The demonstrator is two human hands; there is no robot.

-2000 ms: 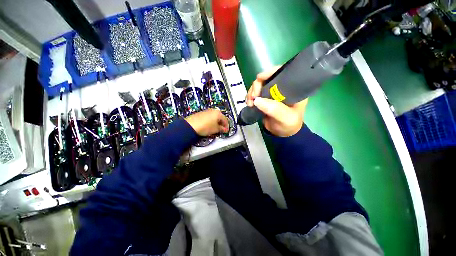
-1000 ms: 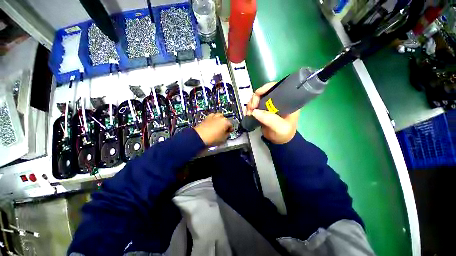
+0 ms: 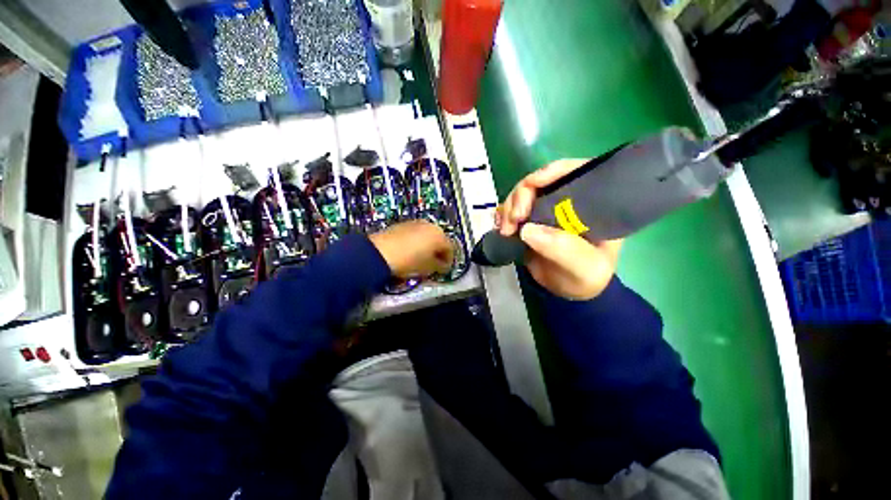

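Several black housings (image 3: 187, 305) lie side by side on the white bench edge, with green circuit boards (image 3: 430, 195), thin wires and white strips at their far halves. My left hand (image 3: 418, 250) rests over the near end of the rightmost housings, fingers bent together; whether it holds a small part cannot be told. My right hand (image 3: 562, 234) is closed around the grey electric screwdriver (image 3: 625, 190) with a yellow label. The screwdriver lies tilted, its dark nose just right of the rightmost housing's near end.
Blue parts bins (image 3: 73, 127) with silver screws (image 3: 327, 44) stand behind the housings. A clear bottle (image 3: 392, 29) and a red bottle-shaped object (image 3: 467, 59) stand to their right. The green conveyor belt (image 3: 684, 322) runs on the right. A white machine (image 3: 29, 332) is at left.
The view has shifted slightly. The screwdriver is tilted lower, nearer level, with its nose still beside the rightmost housing. My left hand stays over the rightmost housings.
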